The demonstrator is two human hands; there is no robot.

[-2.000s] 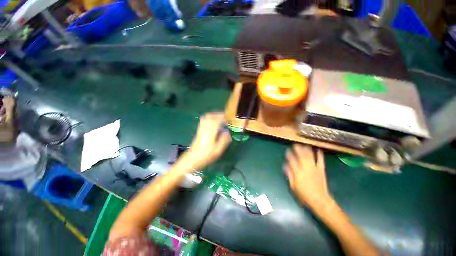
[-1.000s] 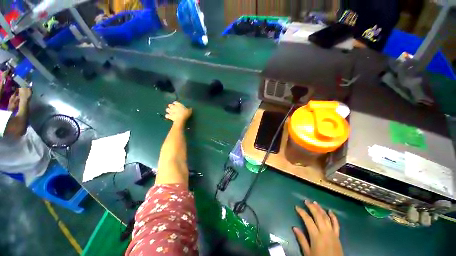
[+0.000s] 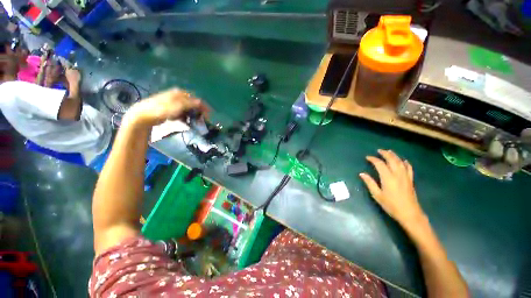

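Note:
My left hand [image 3: 169, 106] is over the left side of the bench, blurred, with fingers bent down at a dark adapter [image 3: 199, 125]; whether it grips it is unclear. A group of black power adapters [image 3: 251, 129] with cords lies to its right, and another black adapter [image 3: 237, 169] lies near the front edge. My right hand [image 3: 396, 185] is flat on the bench, fingers spread, holding nothing. A black lead with a small white block [image 3: 339, 191] lies left of it, beside green tape [image 3: 300, 170].
A silver instrument [image 3: 471, 99], an orange-lidded bottle [image 3: 389, 64] and a black phone [image 3: 337, 74] stand or lie on a wooden board [image 3: 317, 87]. A small fan [image 3: 119, 96] and a person in a white sleeve [image 3: 46, 110] are left. A green bin [image 3: 169, 201] is at my lap.
My left hand has come back from the far strip of the bench to the near left. More adapters now lie in the middle of the bench. My right hand remains spread on the bench.

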